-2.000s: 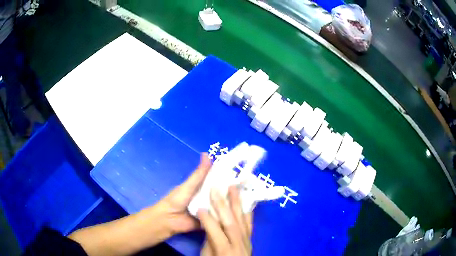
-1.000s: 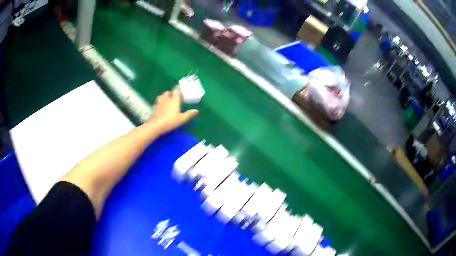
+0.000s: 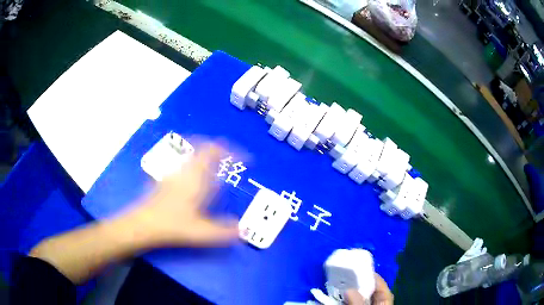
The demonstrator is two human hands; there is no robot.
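Observation:
My left hand [image 3: 185, 205] is blurred over the blue sheet [image 3: 197, 262], fingers and thumb apart. A white plug adapter [image 3: 162, 159] lies prongs up at its fingertips; contact is unclear. A second adapter [image 3: 266, 219] lies slotted face up with white lettering around it, close to my left thumb. My right hand [image 3: 371, 293], cut off by the bottom edge, grips an adapter [image 3: 349, 268] at the sheet's lower right. A bit of white cloth or glove [image 3: 316, 298] shows beside it. A slanting row of several white adapters [image 3: 310, 125] stands along the sheet's far edge.
A white board [image 3: 107, 101] lies left of the sheet, above a blue bin [image 3: 42, 202]. The green conveyor [image 3: 286, 47] curves past beyond the row. Clear bottles [image 3: 468, 274] stand at the lower right. A filled plastic bag [image 3: 393, 18] sits across the conveyor.
My left hand has come back from the adapter on the conveyor to the blue sheet. The view has tilted down. My right hand with an adapter and two loose adapters on the sheet now show.

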